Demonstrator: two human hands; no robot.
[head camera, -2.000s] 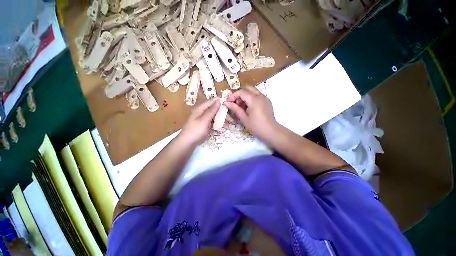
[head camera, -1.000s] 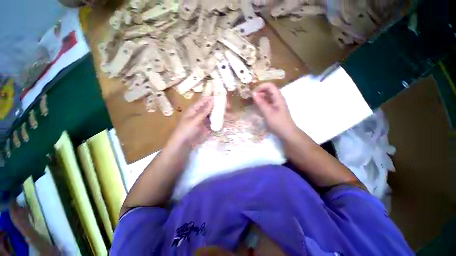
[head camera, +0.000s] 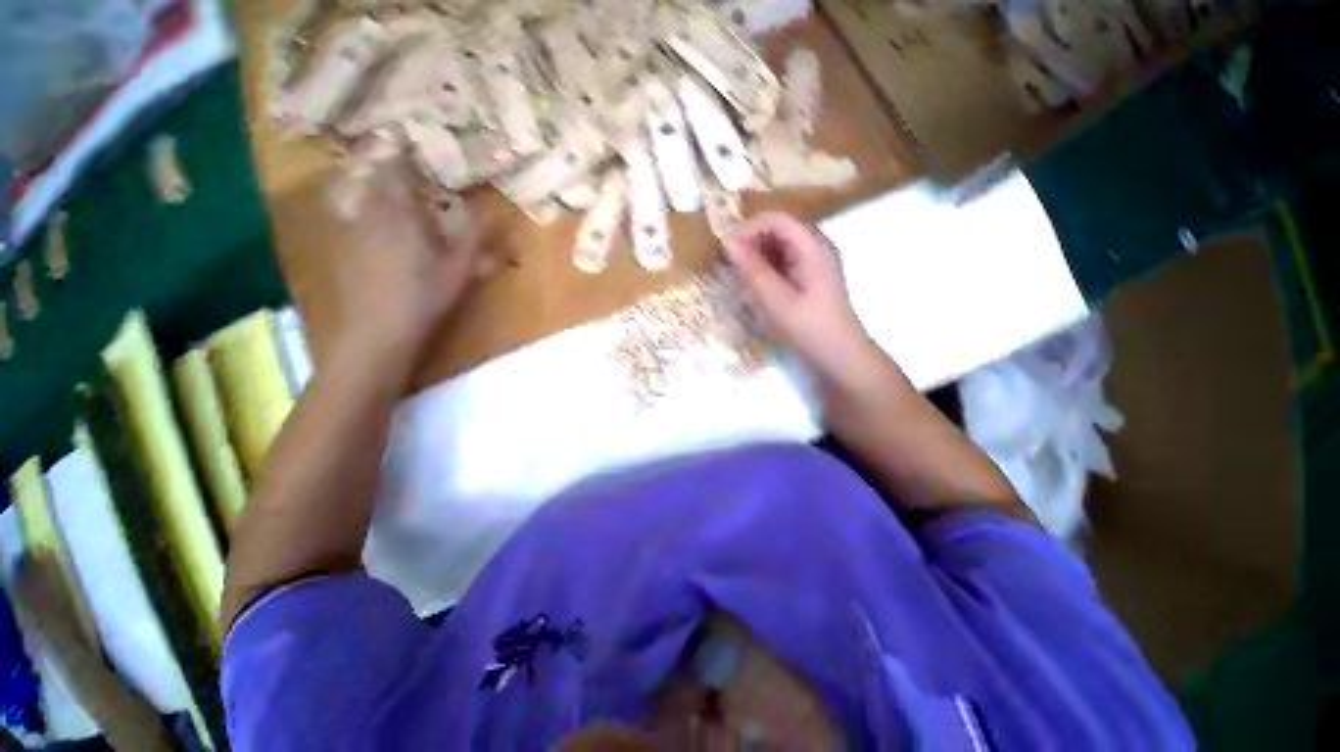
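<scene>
A large heap of beige holed tabs (head camera: 514, 96) lies on a brown cardboard sheet (head camera: 551, 287). Tiny pinkish-tan fittings (head camera: 661, 350) are scattered on the white sheet (head camera: 470, 470). My left hand (head camera: 404, 257) is blurred over the cardboard at the heap's lower left edge; I cannot tell whether it holds a tab. My right hand (head camera: 794, 272) is at the right edge of the small fittings, fingertips pinched together just below the heap; whether something tiny is between them cannot be seen.
Several single tabs (head camera: 169, 169) lie on the green surface at left. Yellow and white boards (head camera: 162, 456) stand at lower left, with another person's arm (head camera: 88, 661) beside them. A carton (head camera: 1205, 470) with crumpled white plastic (head camera: 1036, 441) is at right. More tabs (head camera: 1095, 44) lie upper right.
My left hand has moved left to the heap's lower edge, and the tab between my hands is gone from there. My right hand has moved off the tab to the right side of the fittings.
</scene>
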